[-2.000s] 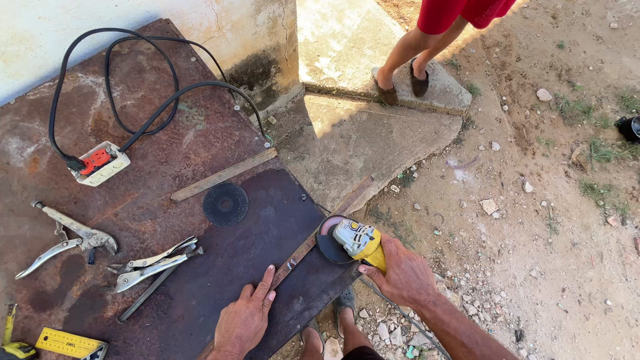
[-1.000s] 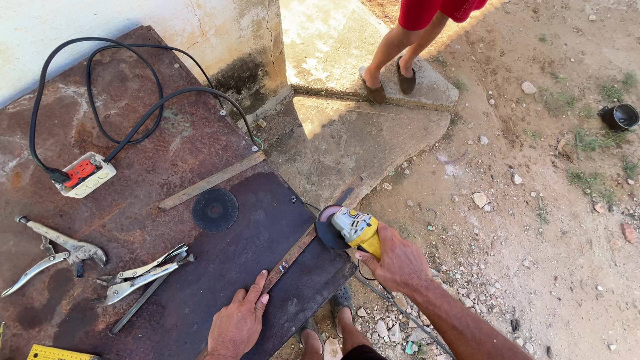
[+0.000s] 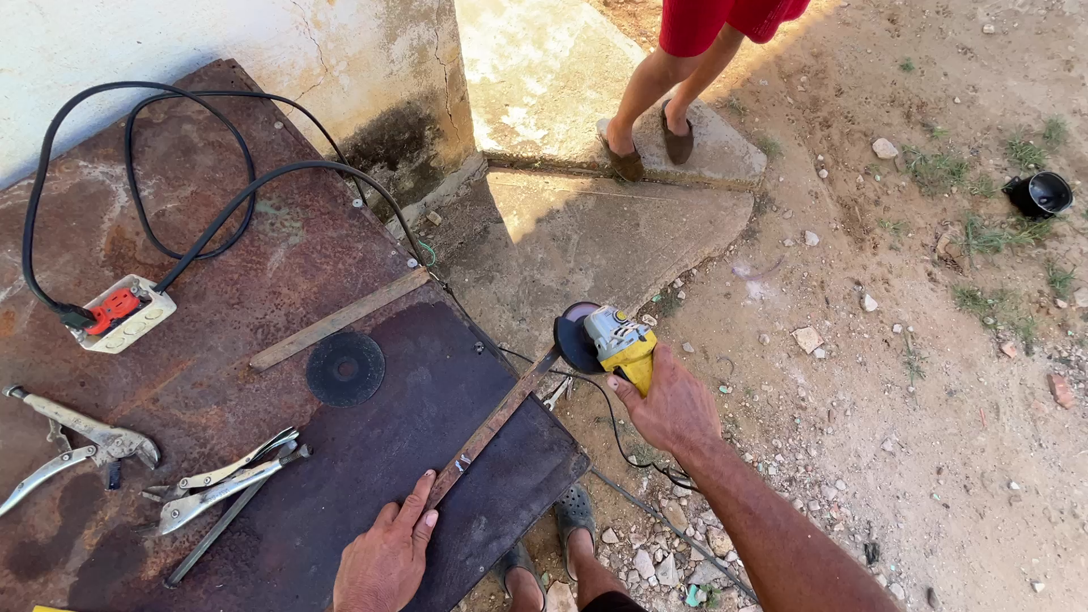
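My right hand [image 3: 676,404] grips a yellow and grey angle grinder [image 3: 625,344] just past the table's right edge. Its disc and dark guard are at the far end of a flat, rusty metal bar [image 3: 501,414]; whether the disc touches it I cannot tell. With thumb and fingers, my left hand [image 3: 387,548] holds the near end of this bar against the dark metal sheet of the table. A second flat bar [image 3: 340,319] and a loose black abrasive disc [image 3: 346,369] lie to the left of the held bar.
Locking pliers [image 3: 85,438], a second pair [image 3: 225,486] and a metal rod [image 3: 217,531] lie on the rusty table [image 3: 195,331]. A black cable loops from an outlet box [image 3: 123,314]. Beyond the table, a person in red shorts [image 3: 671,93] stands on concrete; a black pot [image 3: 1039,195] lies on dirt.
Less of the held bar shows beyond the grinder than in both earlier frames; the grinder is now at its far end. My left hand stays on the bar.
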